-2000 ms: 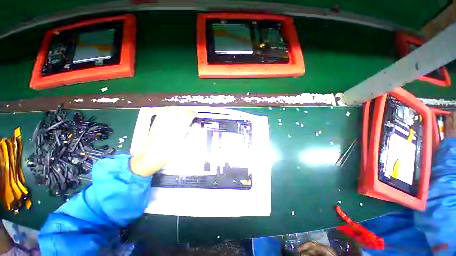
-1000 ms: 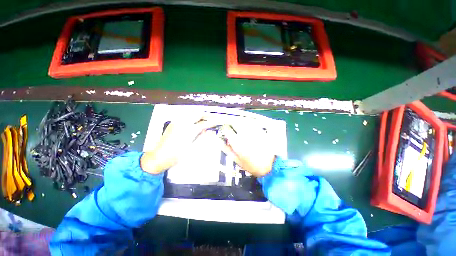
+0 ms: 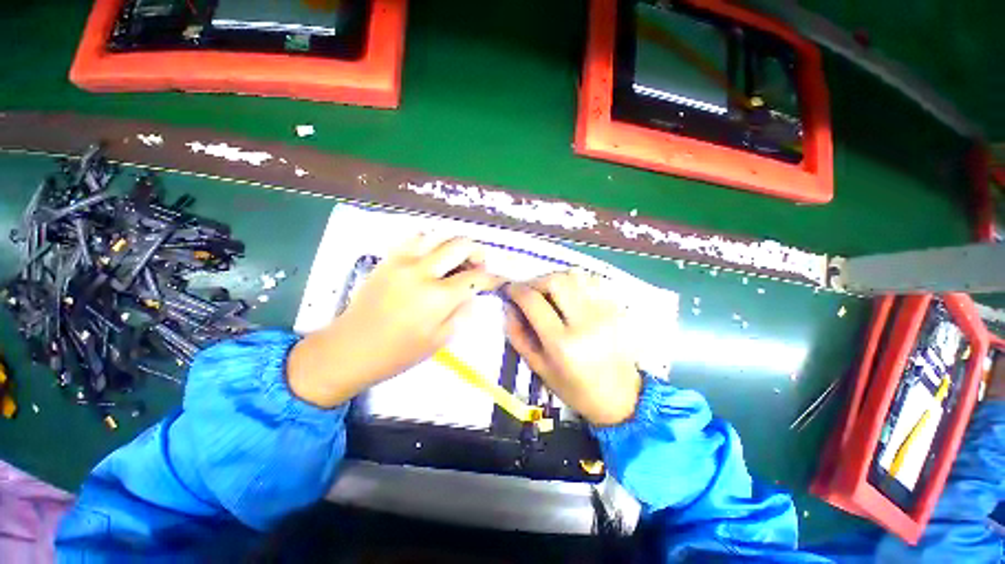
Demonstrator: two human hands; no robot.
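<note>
An open tablet unit (image 3: 474, 446) lies in a white foam tray (image 3: 463, 492) in front of me. A yellow-orange flex cable (image 3: 479, 380) crosses its large white battery (image 3: 424, 399). My left hand (image 3: 402, 308) is over the tablet's upper left part, and my right hand (image 3: 575, 342) is over its upper right part. The fingertips of both hands meet near the tablet's upper middle. They seem to pinch something small and dark, but the fingers hide most of it, so I cannot tell what it is.
A heap of black flex cables (image 3: 121, 281) lies at left. Red-orange trays with tablets stand on the green belt, one at back left (image 3: 237, 83), another at back right (image 3: 705, 165). Stacked trays (image 3: 865, 490), tweezers (image 3: 813, 405) and a metal post (image 3: 926, 271) are at right. A person's blue sleeve (image 3: 953, 485) shows.
Two seconds ago only my left hand was over the tablet; now both hands meet there. The tablet's flex cable and battery now show clearly. The view has shifted and tilted.
</note>
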